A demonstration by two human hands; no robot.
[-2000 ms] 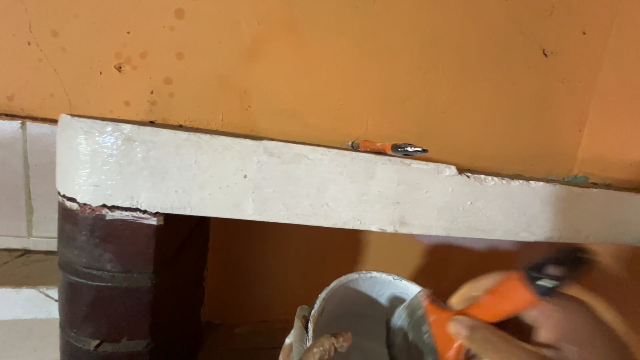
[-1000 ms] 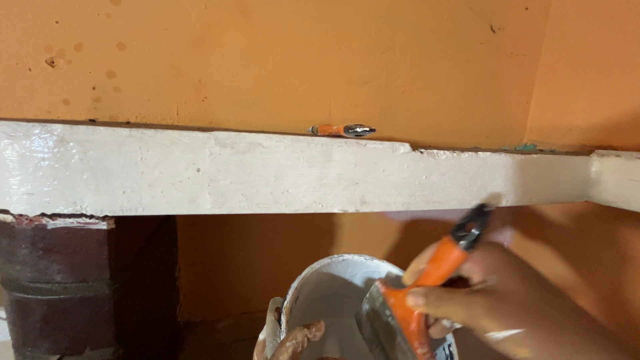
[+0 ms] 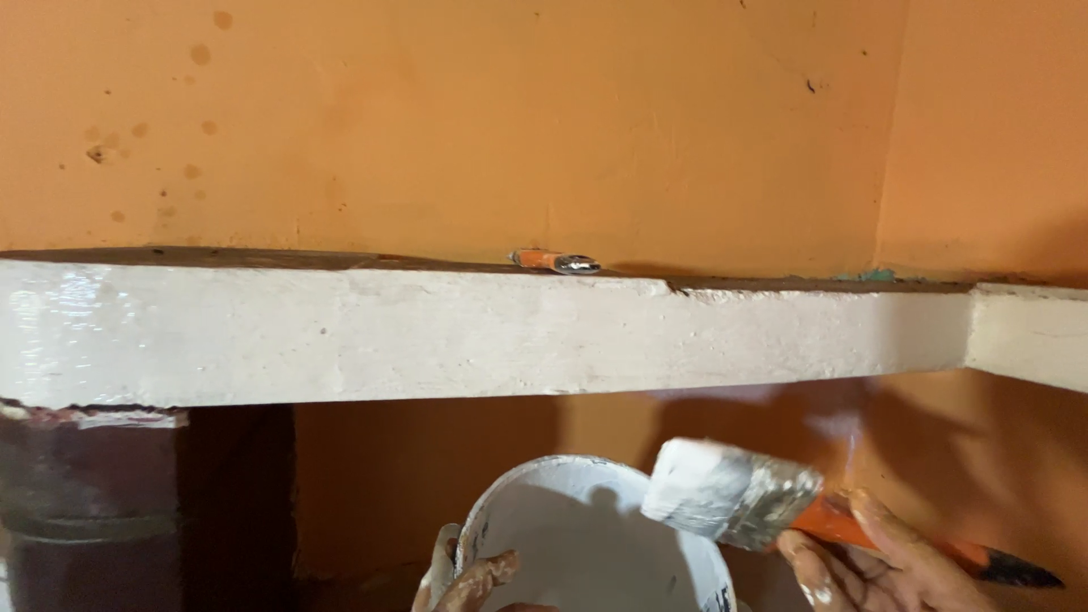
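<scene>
A paintbrush (image 3: 731, 493) with an orange handle and a black tip lies in the grip of my right hand (image 3: 875, 561). Its bristles are coated in white paint and point left, above the right rim of a white bucket (image 3: 557, 463). My left hand (image 3: 467, 582), smeared with paint, holds the bucket by its left side, with fingers over the rim. Above the bucket runs the white-painted front edge of a ledge (image 3: 476, 336), glossy at its left end. A second orange-handled tool (image 3: 554, 261), its type unclear, rests on top of the ledge.
An orange wall (image 3: 476, 127) with stains rises behind the ledge and meets another wall at the right. A dark maroon pillar (image 3: 93, 493) supports the ledge's left end. Another white ledge section (image 3: 1028, 331) angles off at the right corner.
The brush, which was held steeply with its bristles down at the bucket, is now raised and tilted, bristles to the left. My left hand has stayed on the bucket.
</scene>
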